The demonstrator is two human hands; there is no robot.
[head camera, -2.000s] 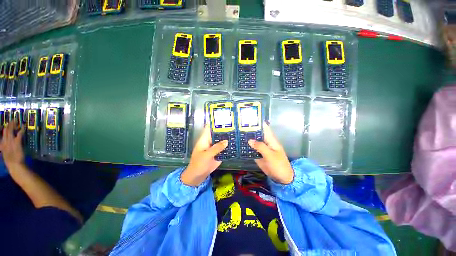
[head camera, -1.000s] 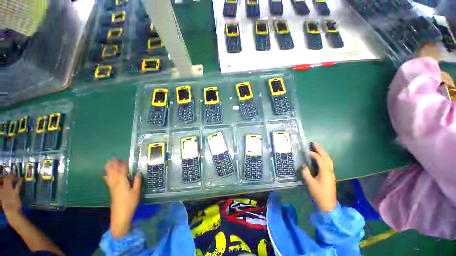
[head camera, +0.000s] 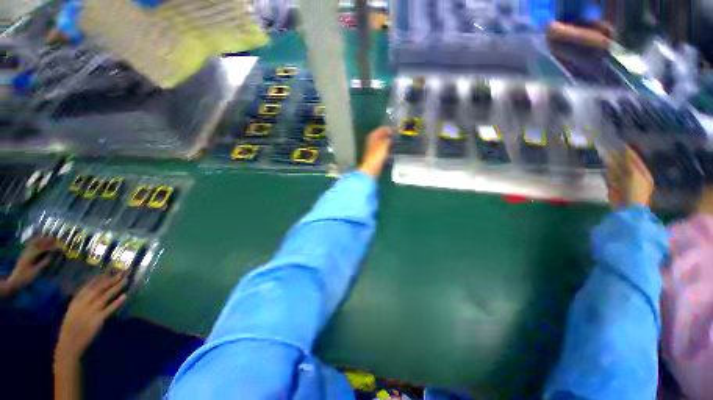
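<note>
A clear plastic tray of keypad phones (head camera: pixel 489 142) lies at the upper right on the whitish raised tray stack (head camera: pixel 469 178), blurred. Several phones in its near row show lit screens. My left hand (head camera: pixel 377 151) is at the tray's left end, and my right hand (head camera: pixel 632 180) is at its right end. Both hands grip the tray ends, with fingers partly hidden and blurred. I cannot tell whether the tray is resting fully on the stack.
A grey post (head camera: pixel 327 94) stands left of my left hand. Trays of phones (head camera: pixel 270 129) lie beyond it and at the left (head camera: pixel 117 207), where another person's hands (head camera: pixel 90 308) work. A pale yellow sheet (head camera: pixel 176 39) is at the upper left. A pink sleeve (head camera: pixel 689 273) is at the right.
The tray has moved from in front of me forward and right to the raised stack, with both arms stretched out. The view has shifted. The neighbour's second hand has come in at left.
</note>
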